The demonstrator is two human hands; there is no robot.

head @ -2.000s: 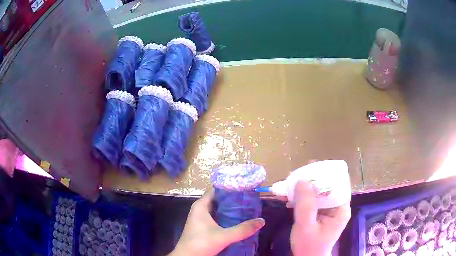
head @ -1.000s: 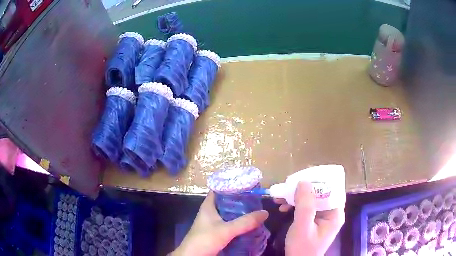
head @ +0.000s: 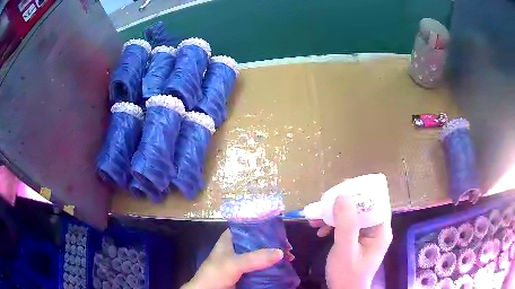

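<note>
My left hand (head: pixel 226 264) is closed around a blue tube piece (head: pixel 257 240), held upright over the bench's front edge with its white bumpy rim (head: pixel 252 207) on top. My right hand (head: pixel 354 248) grips a white glue bottle (head: pixel 361 197) lying sideways. Its blue nozzle (head: pixel 293 214) points left, at the right side of the piece just below the rim. I cannot tell if the tip touches. Several like blue pieces (head: pixel 155 144) lie piled at the left of the bench, rims toward the back.
Another blue piece (head: pixel 460 161) lies at the bench's right, near a pink lighter-like item (head: pixel 430 120). A grey-pink cup (head: pixel 429 56) stands right rear. A grey panel (head: pixel 56 107) bounds the left. Crates of pale rings (head: pixel 463 248) sit below. A green belt (head: pixel 316 31) runs behind.
A blue piece now lies at the right of the bench, where none was. The held piece has shifted slightly left. The piece on the belt has moved left, behind the pile.
</note>
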